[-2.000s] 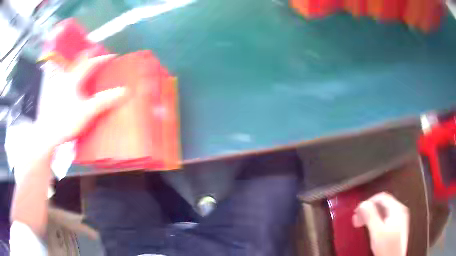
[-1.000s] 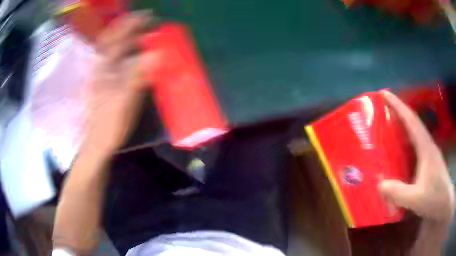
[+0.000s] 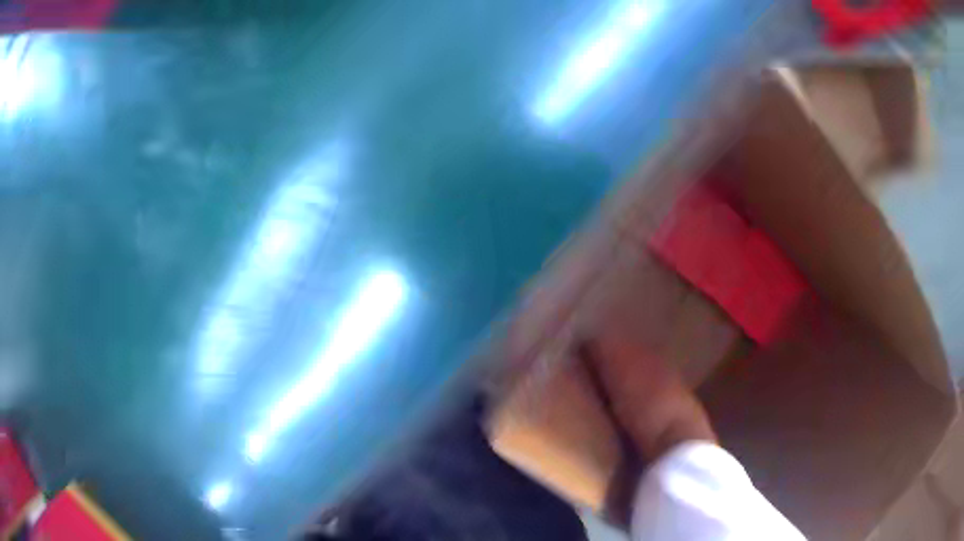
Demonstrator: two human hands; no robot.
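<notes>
A large brown shipping carton (image 3: 846, 423) stands open beside the bench edge at the right. Red retail boxes (image 3: 735, 264) lie in it, towards its far side. My right hand (image 3: 645, 396) reaches over the carton's near side from a white sleeve. It is blurred and its fingertips are hidden, so its grip does not show. My left hand is out of the picture. More red boxes with yellow edges (image 3: 79, 518) are cut off at the lower left.
The green bench (image 3: 455, 201) has bright glare and a worn edge running diagonally. An orange-red tape dispenser (image 3: 867, 16) is at the top right. A small open carton (image 3: 867, 116) lies beyond. Something red (image 3: 63, 13) is at the top left.
The view has swung right and tilted. My left hand has left the picture. The red box held in my right hand earlier no longer shows there; that hand is now at the carton.
</notes>
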